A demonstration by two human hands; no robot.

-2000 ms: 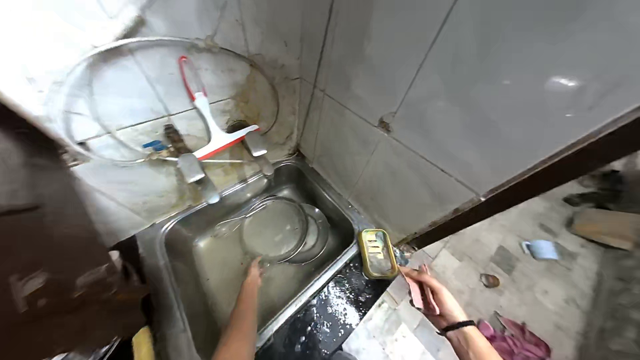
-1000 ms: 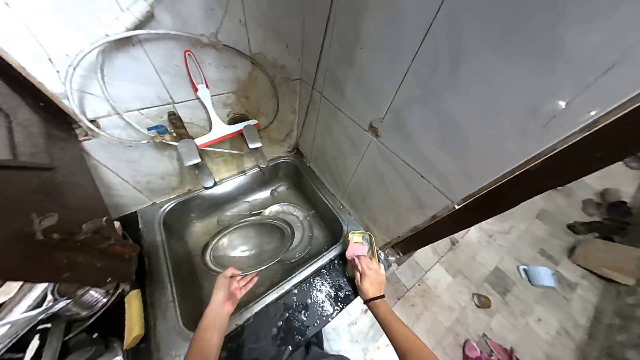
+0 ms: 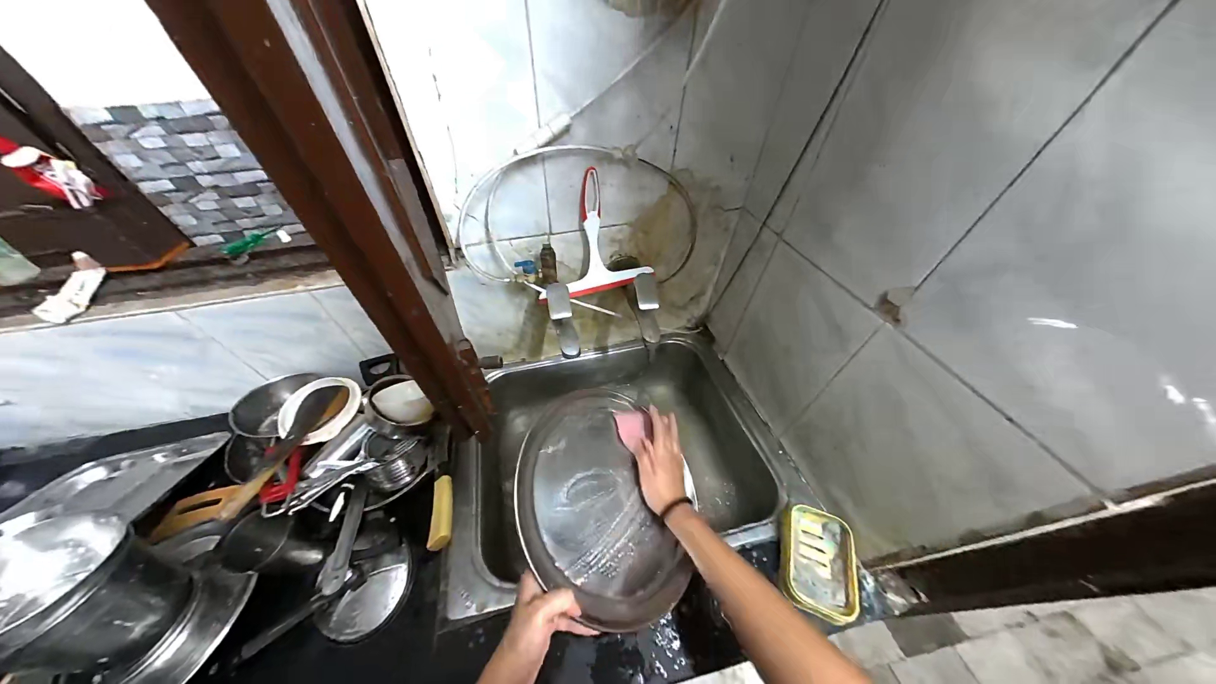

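Observation:
A large oval metal tray (image 3: pixel 589 513) is tilted over the front of the steel sink (image 3: pixel 750 456). My left hand (image 3: pixel 546 617) grips its lower left rim, thumb on top. With my right hand (image 3: pixel 662 465) I press a pink sponge or cloth (image 3: pixel 630 429) against the tray's upper right inner surface. Soapy streaks mark the metal. A yellow-rimmed soap dish (image 3: pixel 819 562) lies on the counter to the right of the sink. Whatever lies in the sink beneath the tray is hidden.
Two taps (image 3: pixel 562 323) and a red-and-white squeegee (image 3: pixel 597 266) are behind the sink. Pots, pans and utensils crowd the left counter, with a large pot (image 3: pixel 85 589) in front. A yellow handle (image 3: pixel 440 513) lies beside the sink. A brown wooden post (image 3: pixel 380 228) rises at left.
The tray has come up from low in the sink, held at its rim by my left hand. My right hand has moved from the soap dish onto the tray with the pink piece. The view has swung left.

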